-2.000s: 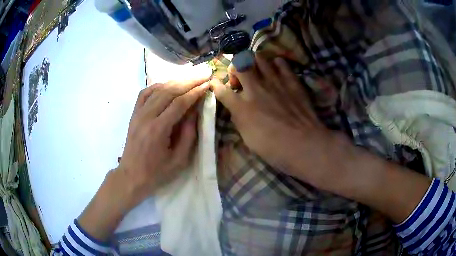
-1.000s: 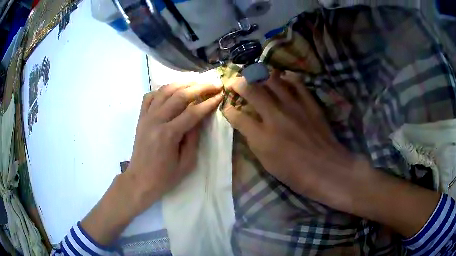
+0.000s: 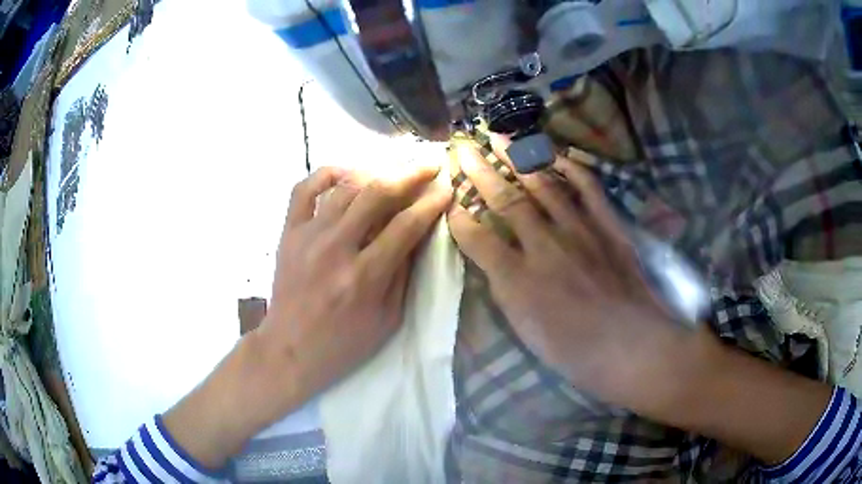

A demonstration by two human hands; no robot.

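The tan plaid lining (image 3: 529, 388) lies wrinkled to the right of the seam. The cream strip (image 3: 406, 378) runs from my fingertips down past the table's front edge. My left hand (image 3: 354, 265) lies on the cream strip, its fingertips pressing at the seam. My right hand (image 3: 567, 274) is spread on the plaid lining, its thumb and index finger by the seam, close to the left fingertips. The sewing machine head (image 3: 397, 57) stands over the lit spot just beyond my fingertips. The needle cannot be made out in the glare.
The white machine table (image 3: 170, 246) has black worn marks and a small brown patch (image 3: 252, 314). A measuring scale (image 3: 279, 460) runs along its front edge. Cream cloth (image 3: 832, 298) lies at the right, and more cream cloth (image 3: 24, 378) hangs at the left edge.
The machine, cloth and both hands appear further right in the picture. My fingertips remain at the seam, and a bright glare now shows on the plaid beside my right wrist.
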